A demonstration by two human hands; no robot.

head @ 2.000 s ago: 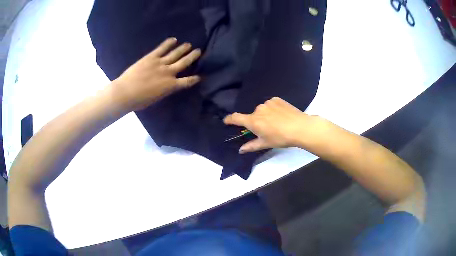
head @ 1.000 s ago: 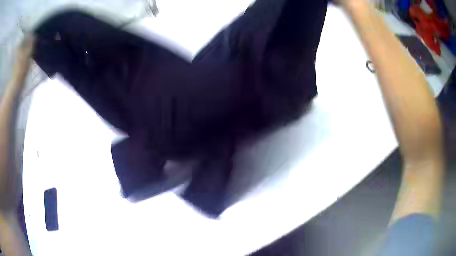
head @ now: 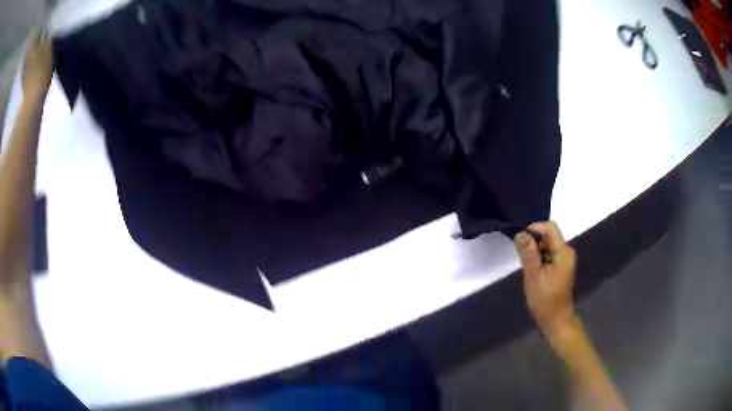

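Observation:
The dark jacket lies spread on the white table, its wrinkled, shinier lining facing up. A small label with silvery-white marks shows near the middle. My right hand pinches the jacket's lower right corner near the table's front edge. My left hand is at the far upper left, beside the jacket's left edge. It is small and blurred, so its hold on the cloth is unclear. The snips are not visible.
Black looped scissors lie at the table's upper right. A dark flat strip and red material are at the far right. A dark flat rectangle, perhaps a phone, lies at the left, partly behind my left arm.
The jacket has been lifted and turned over, from its buttoned outside to its lining. My left hand has moved to the far left; my right hand rose, then came down to the lower right corner.

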